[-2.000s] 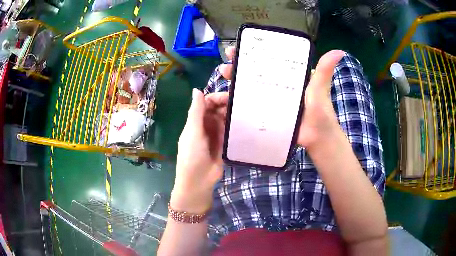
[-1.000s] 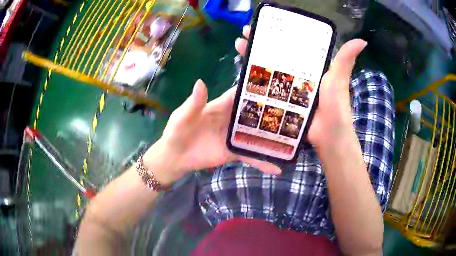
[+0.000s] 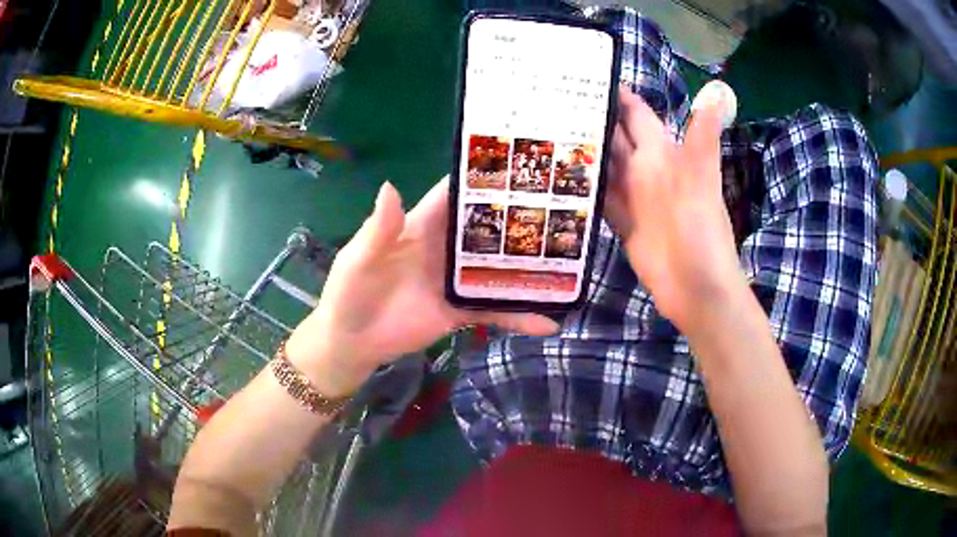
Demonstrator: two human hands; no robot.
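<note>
A smartphone (image 3: 530, 168) in a dark case is held upright above the lap, its screen white with rows of picture tiles and a red strip at the bottom. My left hand (image 3: 383, 278) supports it from the left and below, thumb apart, fingers partly hidden behind the phone. A gold-coloured bracelet (image 3: 302, 380) is on the left wrist. My right hand (image 3: 677, 205) is at the phone's right edge, its thumb raised away from the screen, the other fingers partly hidden. The plaid trousers (image 3: 808, 231) show under the phone.
A yellow cart (image 3: 157, 103) with a white bag (image 3: 275, 71) stands at the upper left. A wire shopping trolley (image 3: 136, 346) with red ends is at the lower left. Another yellow cart (image 3: 929, 315) with a brown block (image 3: 892, 304) is at the right. Yellow-black tape marks the green floor.
The screen has gone from plain to picture tiles. My left hand has moved under the phone with its thumb off to the side. The view has shifted, and more of the wire trolley shows.
</note>
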